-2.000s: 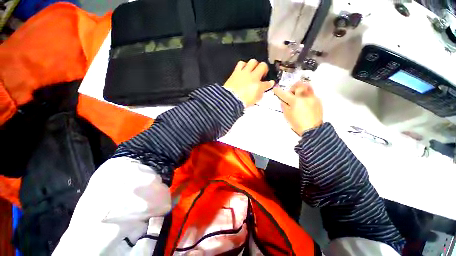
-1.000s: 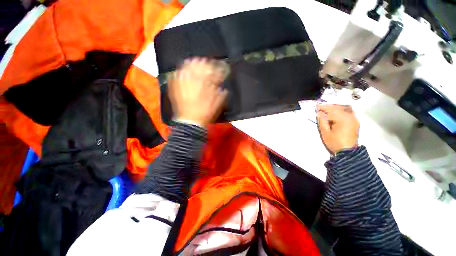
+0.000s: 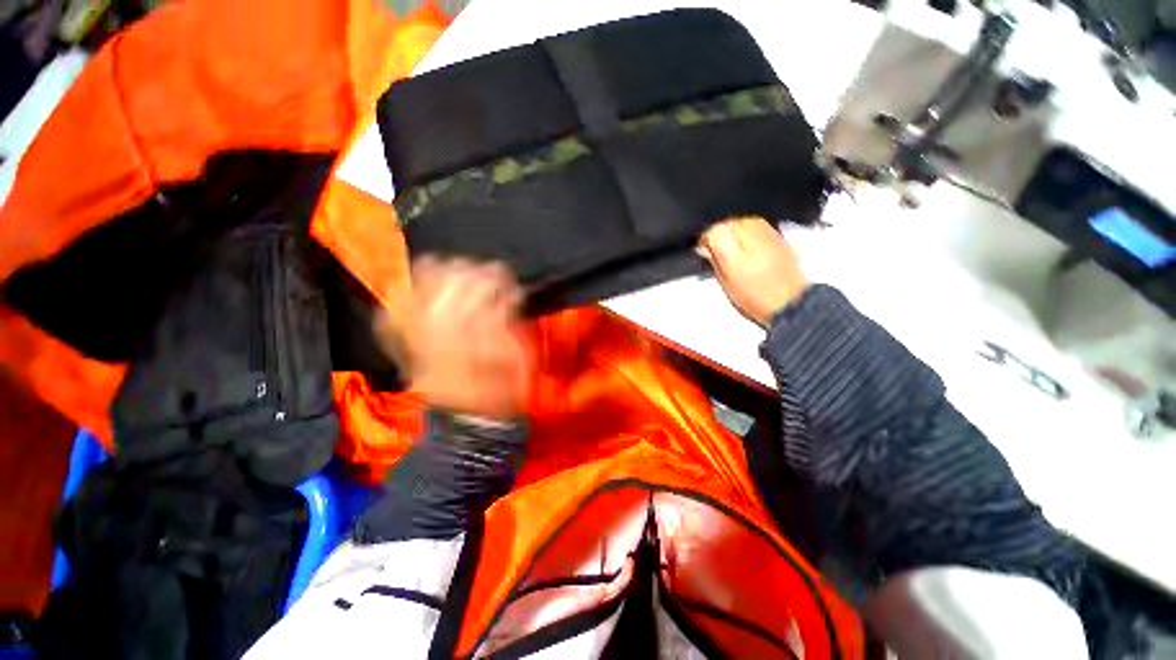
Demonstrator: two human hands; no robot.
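Observation:
A black padded back panel (image 3: 516, 219) lies on the white machine tabletop. A camouflage webbing strip (image 3: 539, 160) runs along it, crossed by a plain black band (image 3: 596, 103). My right hand (image 3: 754, 267) has its fingers closed on the panel's near edge, right of the middle. My left hand (image 3: 467, 338) is motion-blurred at the panel's near left corner; whether it grips the edge cannot be told. The presser foot area of the sewing machine (image 3: 890, 181) is beside the panel's right end.
A large orange heap (image 3: 232, 77) with a black pocketed piece (image 3: 219, 348) lies at the left. A blue crate (image 3: 316, 529) holds black pieces below it. Thread snips (image 3: 1023, 370) lie on the tabletop (image 3: 929, 335) at the right. The control panel screen (image 3: 1132, 236) is lit.
Over two seconds the panel has come away from the needle area. Since one second ago, my left hand has moved down from its face and my right hand has moved left onto its near edge.

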